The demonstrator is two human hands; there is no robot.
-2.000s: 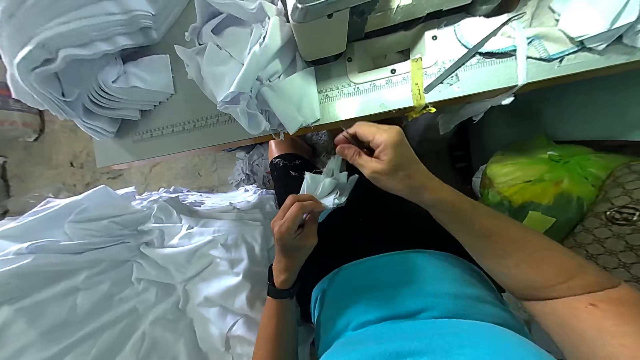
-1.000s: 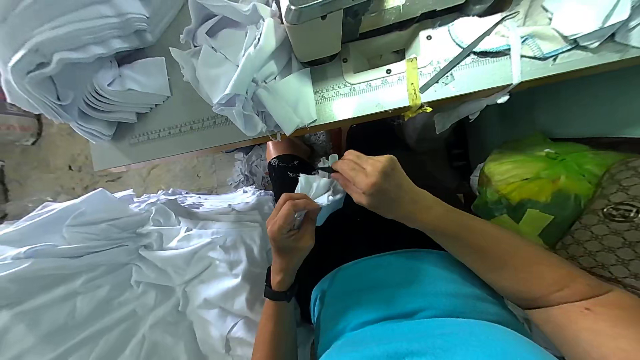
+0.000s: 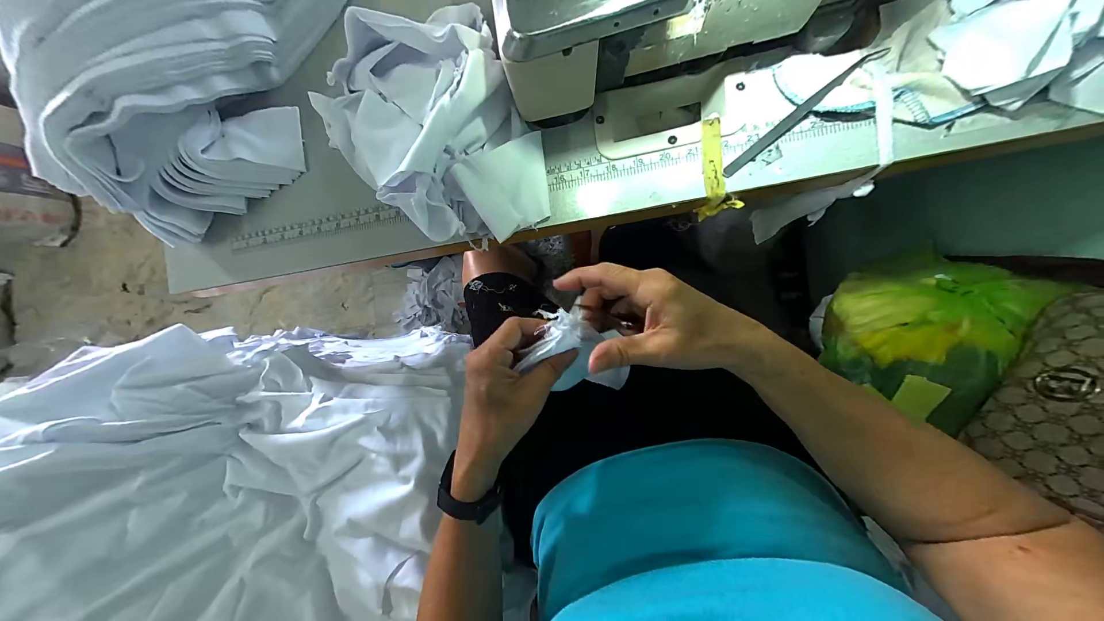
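Observation:
Above my lap, my left hand [image 3: 511,373] pinches a small bunch of white fabric pieces [image 3: 569,345] with frayed, thread-like edges between thumb and fingers. My right hand [image 3: 660,319] is just to the right of the bunch, its thumb and index finger spread apart and its other fingers curled. Something small and dark shows near those curled fingers; what it is, and whether they hold it, I cannot tell. A black watch or band is on my left wrist. A large heap of white cloth [image 3: 345,448] lies to the left of my left forearm.
A sewing machine [image 3: 552,82] stands on the table [image 3: 285,246] ahead, with crumpled white fabric [image 3: 423,129] and stacked white pieces [image 3: 233,155] left of it. Metal tweezers [image 3: 798,116] and yellow tape [image 3: 712,164] are at the right. Below are a green plastic bag [image 3: 914,319] and a patterned brown bag [image 3: 1052,388].
My right hand's thumb and index finger, earlier closed together at the fabric, are now spread apart. My left hand still holds the white bunch.

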